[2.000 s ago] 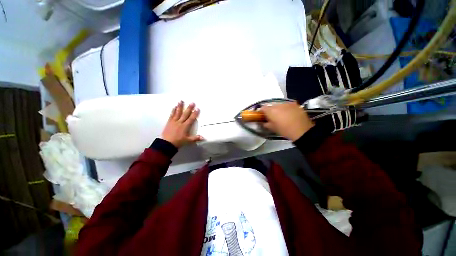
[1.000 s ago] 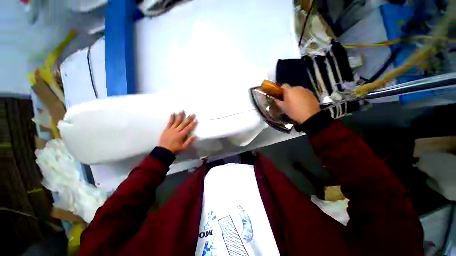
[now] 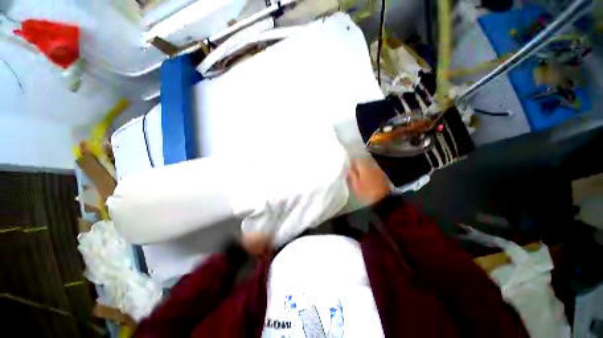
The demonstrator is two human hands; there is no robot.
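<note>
A white garment piece (image 3: 301,201) lies wrinkled over the right part of the padded sleeve board (image 3: 172,198). My left hand (image 3: 256,241) is blurred at the cloth's lower left edge, below the board, and seems to hold that edge. My right hand (image 3: 367,181) is at the cloth's right edge; it is blurred and its fingertips are partly hidden, so its grip is unclear. The steam iron (image 3: 400,137) with its orange-brown handle rests on the black striped pad (image 3: 449,135), out of my hands.
The white ironing table (image 3: 278,99) lies behind the board, crossed by a blue bar (image 3: 177,109). A yellowish hose (image 3: 443,53) and a metal tube (image 3: 522,53) run up from the iron. White scraps (image 3: 112,264) are at left. A blue tray (image 3: 529,79) is at upper right.
The iron has moved from my right hand onto the black pad. My right hand has moved left to the cloth, my left hand down to its lower edge. The cloth has become wrinkled. The view has shifted.
</note>
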